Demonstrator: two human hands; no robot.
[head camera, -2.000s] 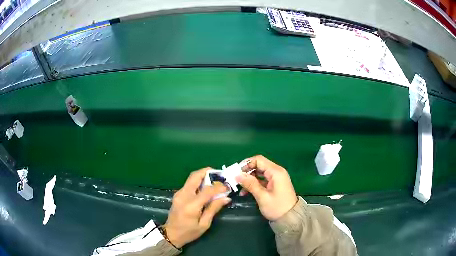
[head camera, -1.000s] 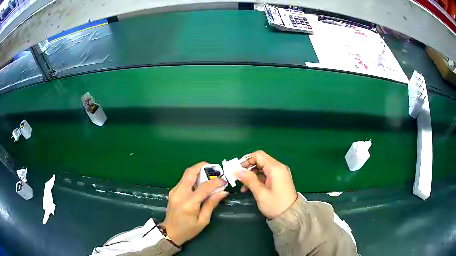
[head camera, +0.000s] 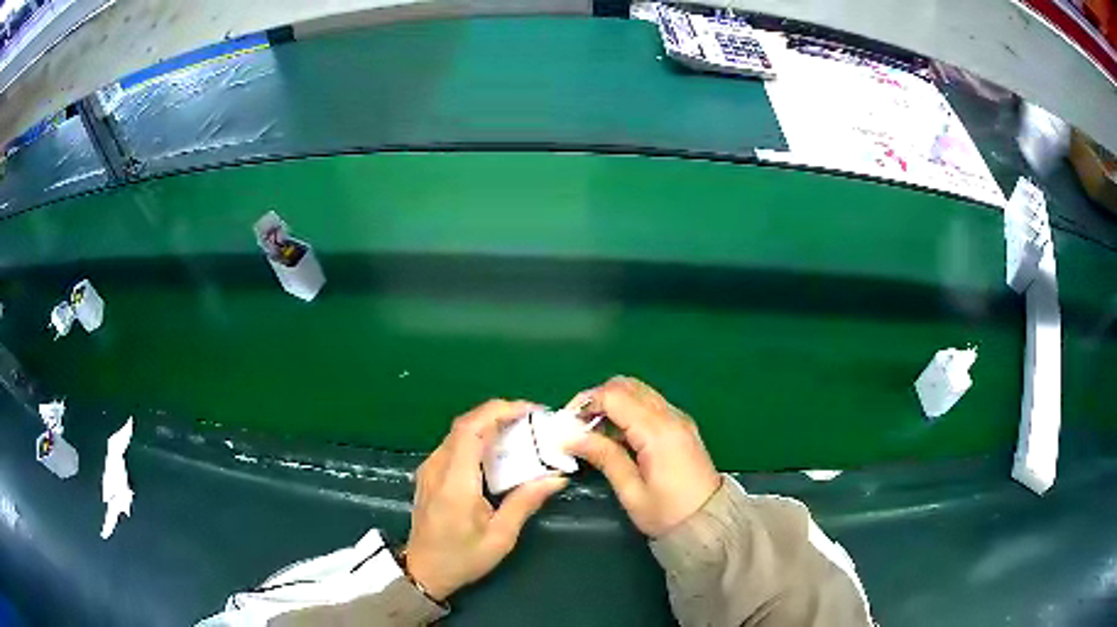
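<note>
My left hand (head camera: 472, 496) holds a white charger housing (head camera: 513, 457) over the near edge of the belt. My right hand (head camera: 649, 453) grips a white plug cover (head camera: 562, 434) by its prong end. The cover is against the open end of the housing, slightly tilted, with a thin dark gap between them. The inside of the housing is hidden. My fingertips cover part of both pieces.
The green belt (head camera: 490, 343) carries an open housing (head camera: 295, 263) and a smaller one (head camera: 87, 306) at left, and a closed charger (head camera: 944, 381) at right. A white guide bar (head camera: 1040, 380) has chargers at its far end. Another housing (head camera: 56, 454) and a torn scrap (head camera: 116, 478) lie on the near-left ledge.
The housing has turned so its dark and yellow inside no longer shows, and the cover has come against it. The pieces on the belt have moved right.
</note>
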